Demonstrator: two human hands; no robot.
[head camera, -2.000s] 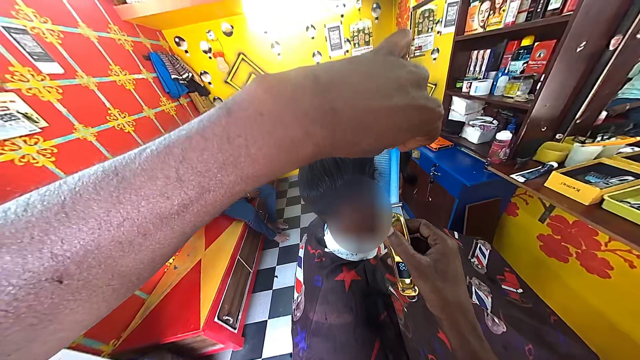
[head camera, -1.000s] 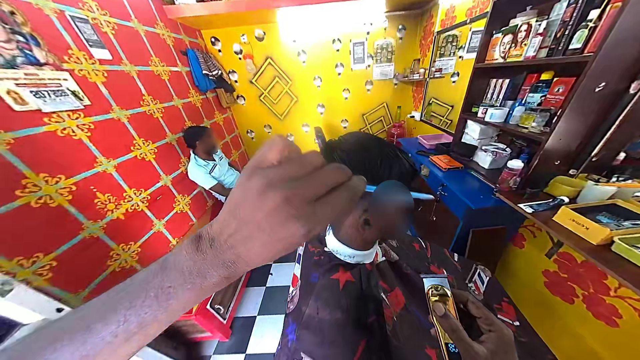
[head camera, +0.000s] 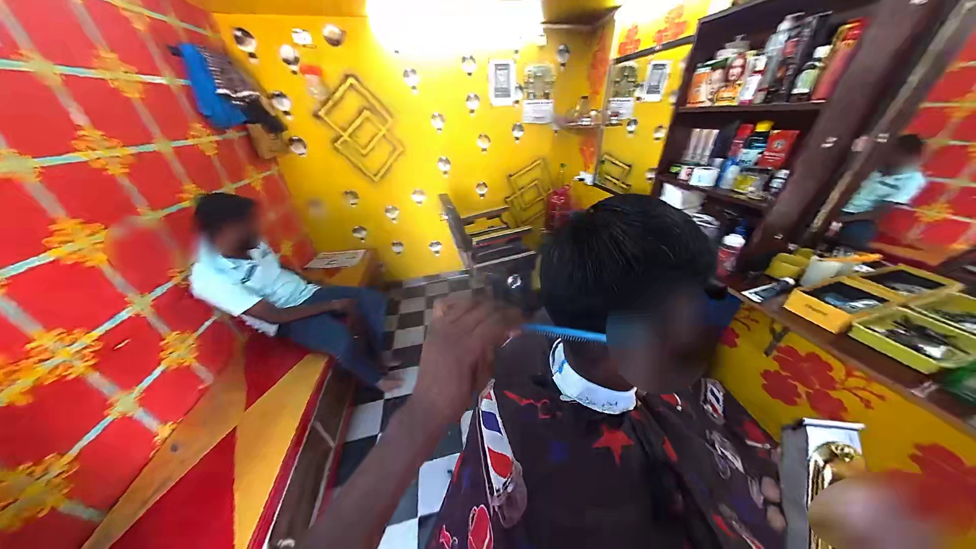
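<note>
A seated person with short black hair (head camera: 625, 255) wears a dark barber's cape (head camera: 564, 465) with stars and a white neck strip (head camera: 583, 385). My left hand (head camera: 473, 335) grips a blue comb (head camera: 564, 332), whose teeth lie along the side of the person's head near the nape. At the lower right, my right hand (head camera: 877, 507), badly blurred, is closed around a gold hair clipper (head camera: 833, 465). The clipper is upright, away from the head and in front of the counter's yellow side.
Another person (head camera: 255, 282) sits on the left bench (head camera: 206, 473). On the right, a counter (head camera: 785, 309) holds yellow trays (head camera: 907, 335) and boxes, below a dark shelf (head camera: 747, 114) of bottles. An empty chair (head camera: 488, 236) stands behind.
My left hand has moved down from above the head to its side with the comb. The clipper in my right hand has moved off to the right, away from the person. The view has shifted.
</note>
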